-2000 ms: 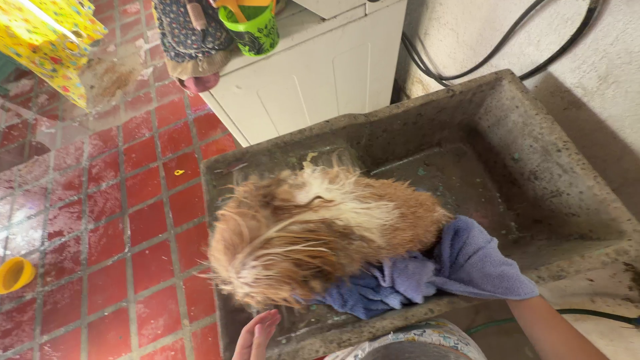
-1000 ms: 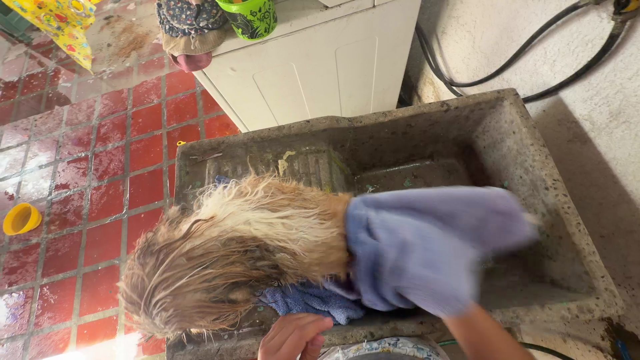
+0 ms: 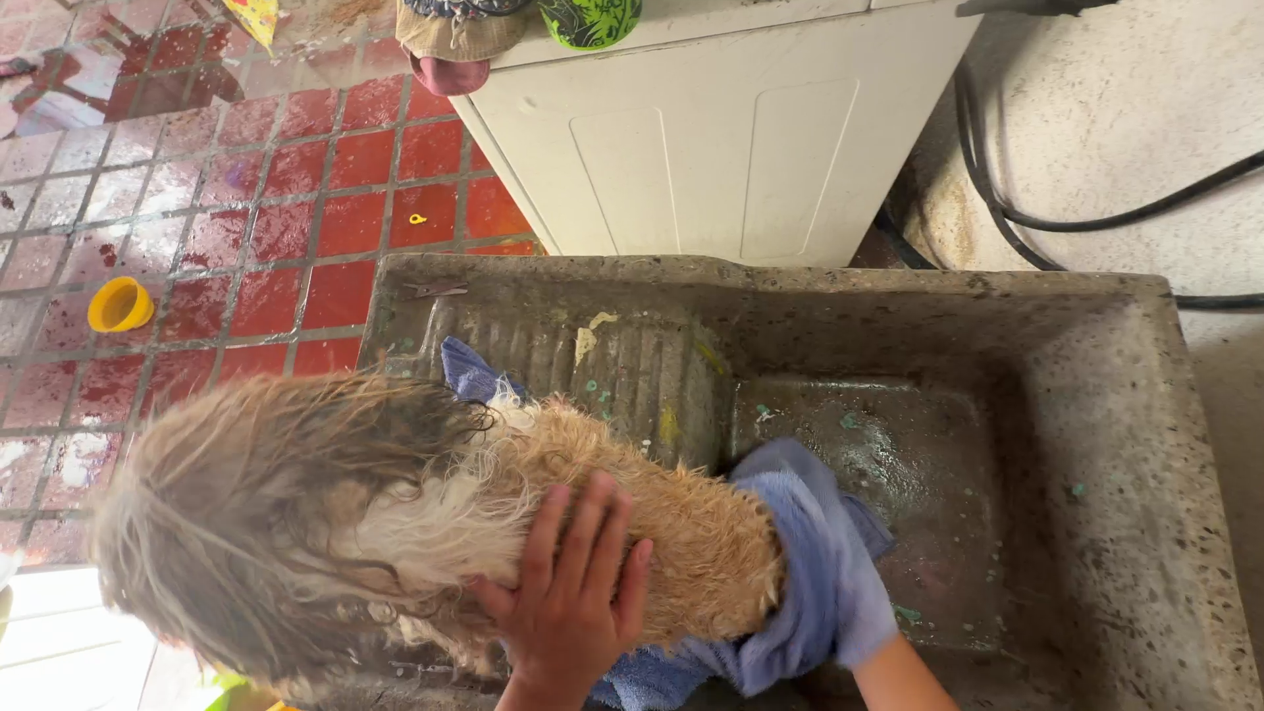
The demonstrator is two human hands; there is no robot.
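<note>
A shaggy, damp-looking dog with tan, white and grey fur (image 3: 652,533) stands over the ribbed part of a concrete wash sink (image 3: 1185,474), its head toward the left. My left hand (image 3: 573,583) lies flat on its back with the fingers spread. At the dog's rear, my right hand (image 3: 839,602) is covered by a blue towel (image 3: 790,523) and presses it against the fur; the fingers are hidden. More blue cloth (image 3: 662,679) lies under the dog, and a blue corner (image 3: 469,370) shows beyond its neck.
Behind the sink stands a white appliance (image 3: 711,148) with caps (image 3: 459,44) and a green container (image 3: 591,22) on top. Black hoses (image 3: 1106,225) run along the right wall. A yellow cup (image 3: 120,304) lies on the wet red tiles. A clothespin (image 3: 434,290) rests by the sink's rim.
My left hand has moved from beside the dog onto its back. The towel, spread and blurred in motion one second ago, is now bunched at the dog's rear under my right hand.
</note>
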